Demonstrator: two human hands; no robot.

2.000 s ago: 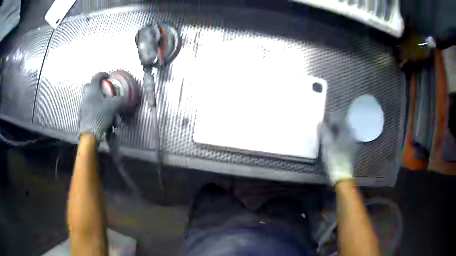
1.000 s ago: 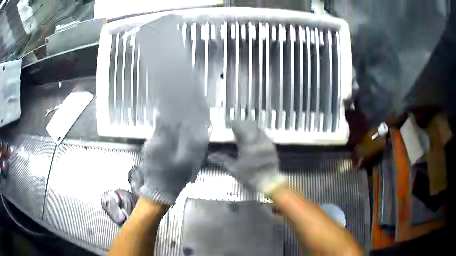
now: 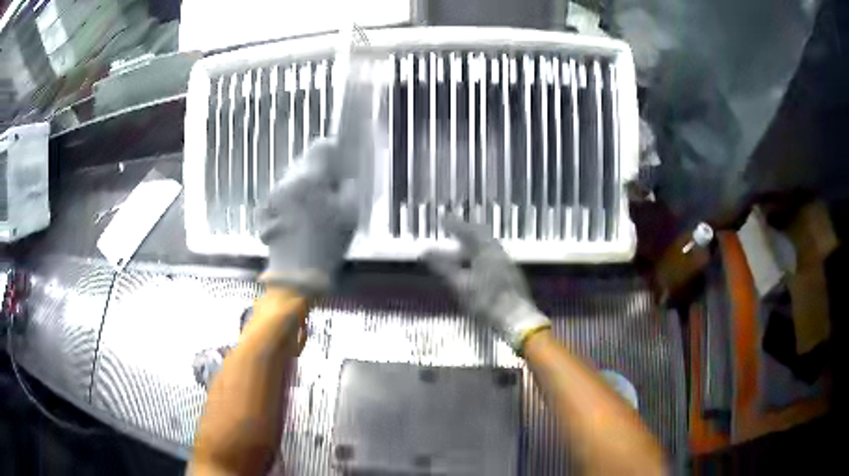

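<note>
My left hand (image 3: 312, 218), in a grey knit glove, grips a thin metal panel (image 3: 354, 121). The panel is upright, blurred and nearly edge-on, over the left-centre slots of the off-white slotted rack (image 3: 410, 249). I cannot tell whether it is inside a slot. My right hand (image 3: 484, 284), gloved with a yellow-edged cuff, is empty with fingers apart at the rack's front edge. The dull grey support plate (image 3: 428, 414) lies bare on the perforated table, cut off by the bottom edge.
A sander (image 3: 211, 365) is partly hidden behind my left forearm. The pale abrasive disc (image 3: 619, 387) is partly covered by my right forearm. A white tag (image 3: 140, 220) lies left of the rack. Orange-edged holders (image 3: 742, 325) and a small white-topped bottle (image 3: 698, 237) are at right.
The panel has left the support plate and is over the rack, turned from broadside to edge-on. My left hand has let go of the sander and grips the panel. The view has shifted toward the rack.
</note>
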